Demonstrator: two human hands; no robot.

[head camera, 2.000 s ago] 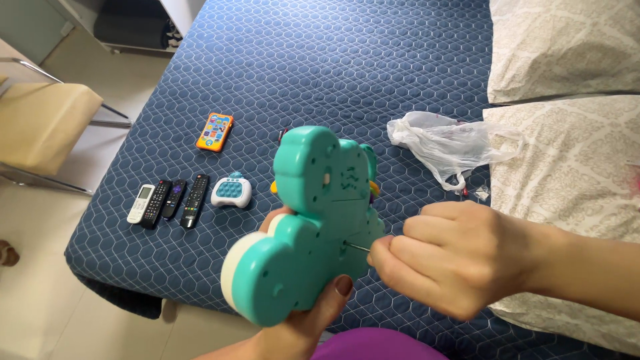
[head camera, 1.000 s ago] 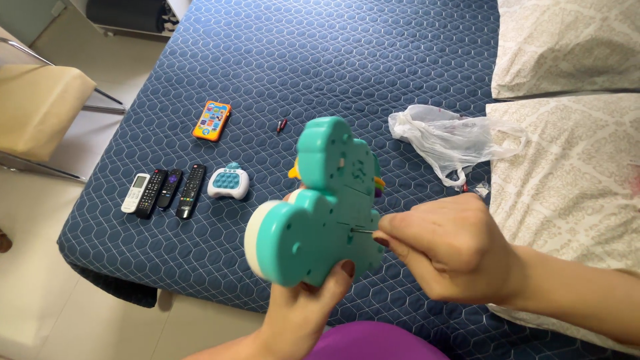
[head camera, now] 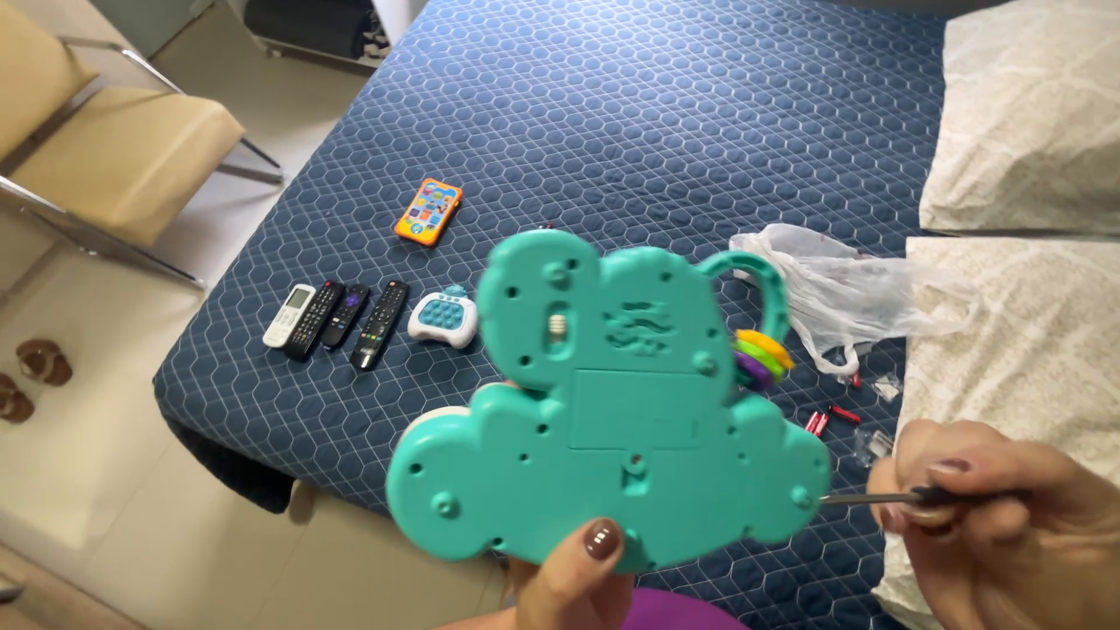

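My left hand (head camera: 577, 573) grips the lower edge of a teal plastic toy (head camera: 525, 490), thumb on its back. That back faces me, with screw holes, a small switch (head camera: 557, 326), speaker slots and a rectangular battery cover (head camera: 635, 409) with a screw hole just below it. Yellow, green and purple rings (head camera: 761, 359) hang on the toy's curved handle at its right. In my right hand (head camera: 989, 516) is a screwdriver (head camera: 875, 499) with a dark handle, its shaft pointing left; the tip is at or near the toy's lower right edge, and contact cannot be told.
On the quilted bed (head camera: 665, 131) lie several remote controls (head camera: 381, 324), a pop-button toy (head camera: 444, 317), an orange toy phone (head camera: 429, 212), a plastic bag (head camera: 840, 293) and red batteries (head camera: 816, 424). Pillows (head camera: 1006, 350) are at the right. A chair (head camera: 131, 149) stands on the floor at the left.
The toy's back has turned to face me more squarely. My right hand has moved right and down with the screwdriver, away from the screw hole by the battery cover.
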